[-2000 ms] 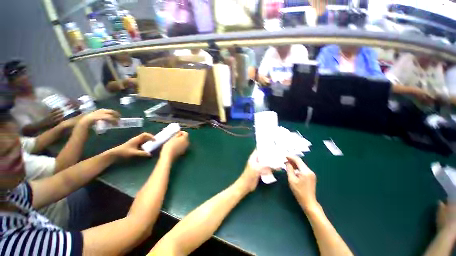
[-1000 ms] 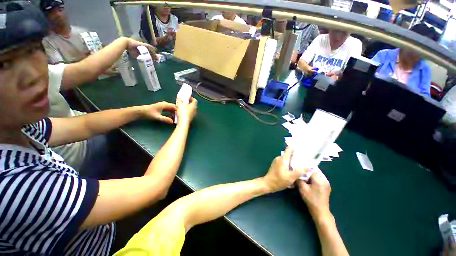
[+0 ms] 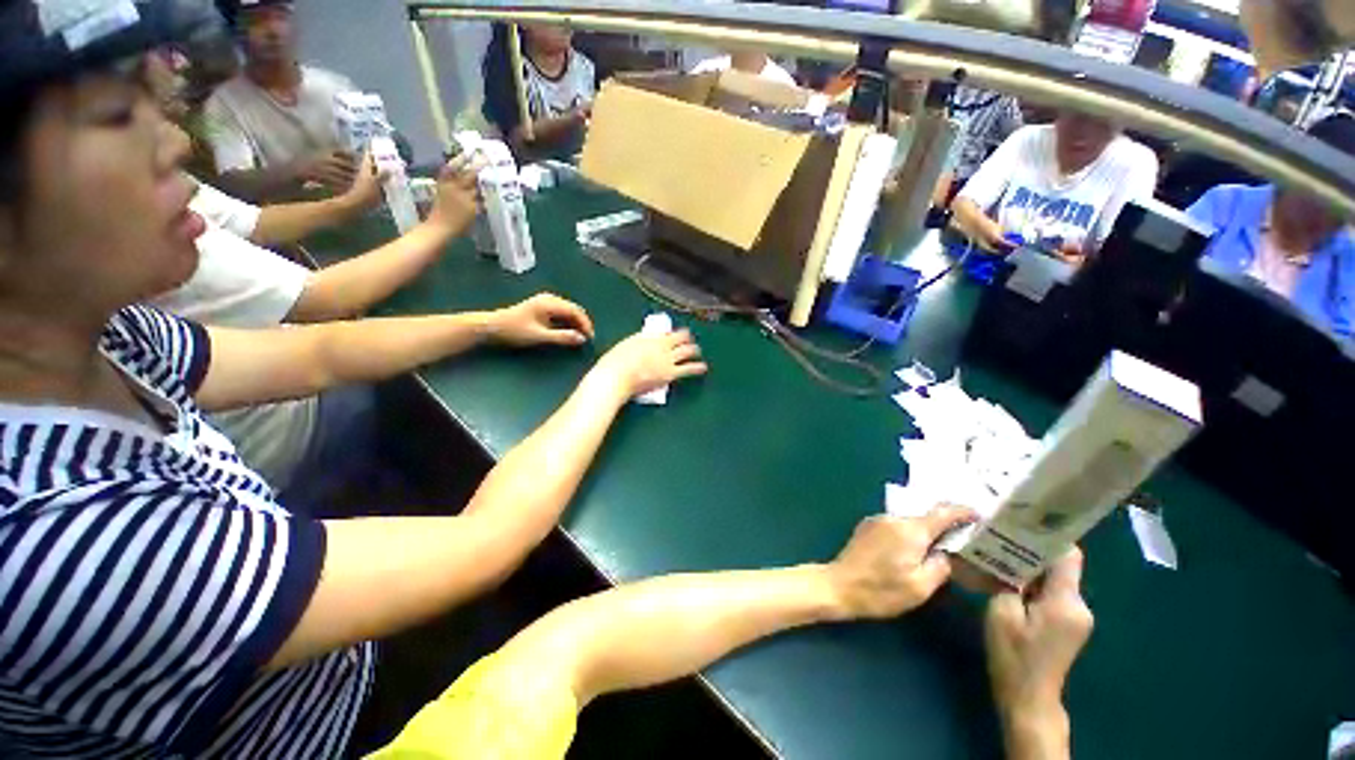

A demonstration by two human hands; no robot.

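Note:
A long white printed unit box [image 3: 1092, 468] is held tilted, its closed top end pointing up and right. My left hand [image 3: 899, 564] grips its lower left end. My right hand [image 3: 1037, 624] holds the lower end from the right, with fingers near the bottom edge. The bottom end of the box is partly hidden by my fingers. A loose leaflet pile [image 3: 959, 446] of white slips lies on the table just behind the box and partly covered by it.
A single slip [image 3: 1152, 535] lies right of the box. A blue bin [image 3: 874, 300], cables [image 3: 817, 356], a brown cardboard box [image 3: 691, 156] and black boxes [image 3: 1263, 389] stand beyond. A neighbour's hand [image 3: 651, 364] rests over a white item at left.
The view has turned left. The box in my hands now shows its printed side and closed end. The neighbour's white item has gone down onto the table.

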